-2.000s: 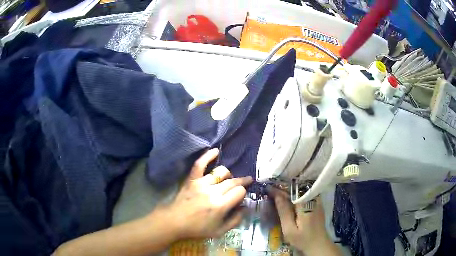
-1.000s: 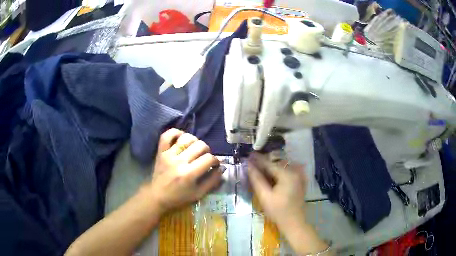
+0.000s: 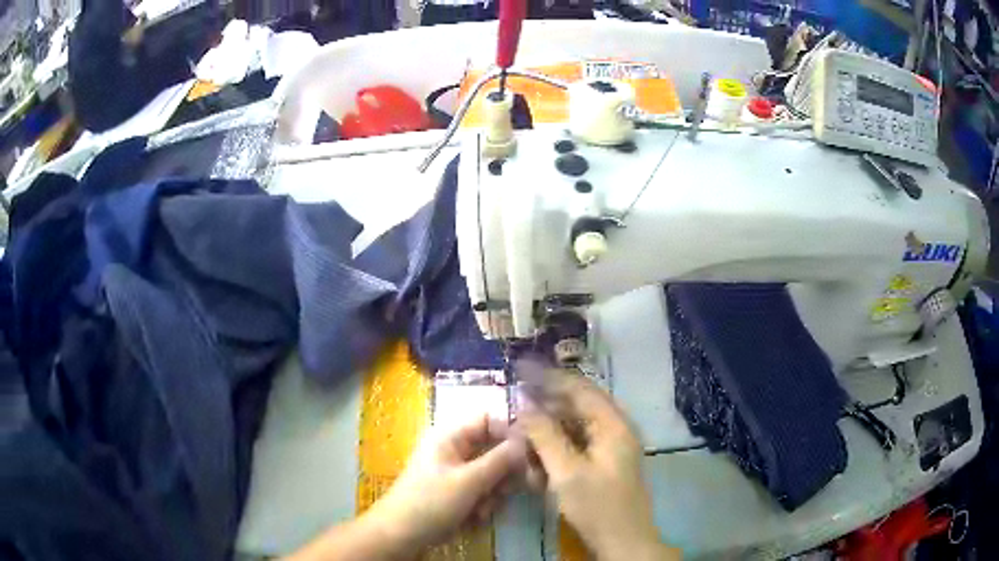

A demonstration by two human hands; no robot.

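The navy ribbed garment [image 3: 208,296] lies heaped at the left, and one part of it runs to the needle area under the white sewing machine [image 3: 701,208]. My left hand [image 3: 466,471] is in front of the needle plate [image 3: 469,403], fingertips pinched together. My right hand [image 3: 581,449] meets it there, partly blurred, with a small dark piece of cloth [image 3: 548,378] by its fingers. What the left fingertips hold is too small to tell. The needle is hidden behind the machine head and fingers.
A folded stack of navy bands [image 3: 761,384] lies under the machine arm at right. Taped yellow-orange sheets [image 3: 392,427] are on the bed. Behind are a white tray [image 3: 318,115] with red and orange packets, a red-handled tool [image 3: 508,38], thread spools [image 3: 725,99] and a control panel [image 3: 876,107].
My left hand has left the cloth beside the needle and moved right and nearer me, meeting my right hand. The view has shifted, showing more of the machine's right side.
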